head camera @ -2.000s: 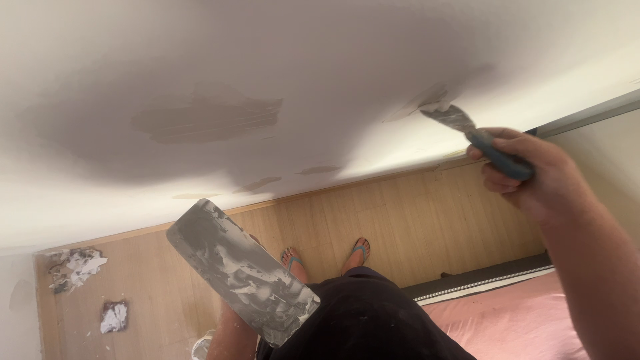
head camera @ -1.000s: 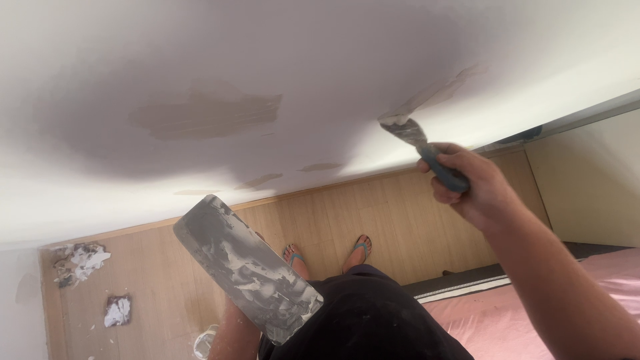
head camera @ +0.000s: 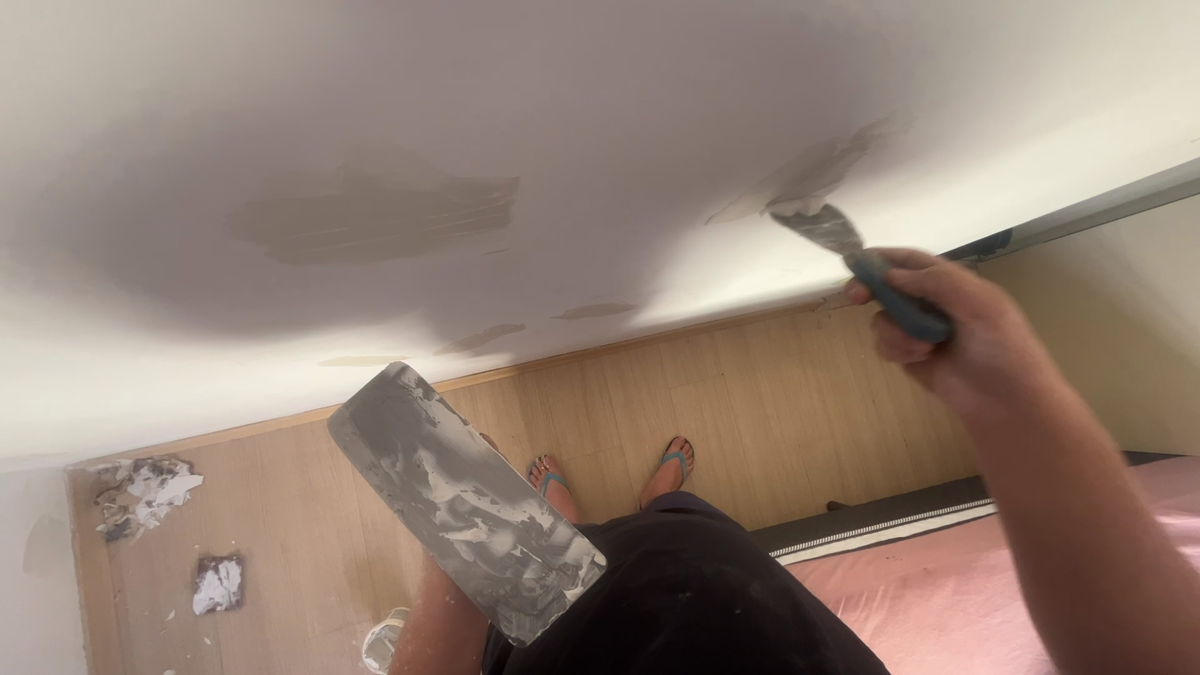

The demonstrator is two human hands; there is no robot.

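My right hand (head camera: 947, 319) grips the dark blue-green handle of a putty knife (head camera: 820, 225). Its blade, carrying some white filler, meets the wall at the lower end of a damp-looking smear of filler (head camera: 825, 169). A wide, filler-streaked steel trowel (head camera: 469, 506) slants across the lower middle, face up. My left hand is almost wholly hidden beneath it, with only a bit of finger (head camera: 489, 441) at its far edge; the forearm runs below the trowel. On the shaded wall (head camera: 581, 112) lies a larger grey-beige filler patch (head camera: 375, 216), with smaller patches (head camera: 595, 310) lower down.
Debris with white filler (head camera: 150, 492) lies in the floor corner, and a small filler-smeared piece (head camera: 218, 585) lies nearer. A whitish container (head camera: 384, 642) stands beside my left forearm. My feet in flip-flops (head camera: 670, 464) are on the wooden floor (head camera: 750, 403). A pink-covered bed (head camera: 919, 600) is at lower right.
The putty knife has moved left from its place two seconds ago, then slightly back right over the last second. The smear beside it looks wider and darker. The trowel has hardly moved.
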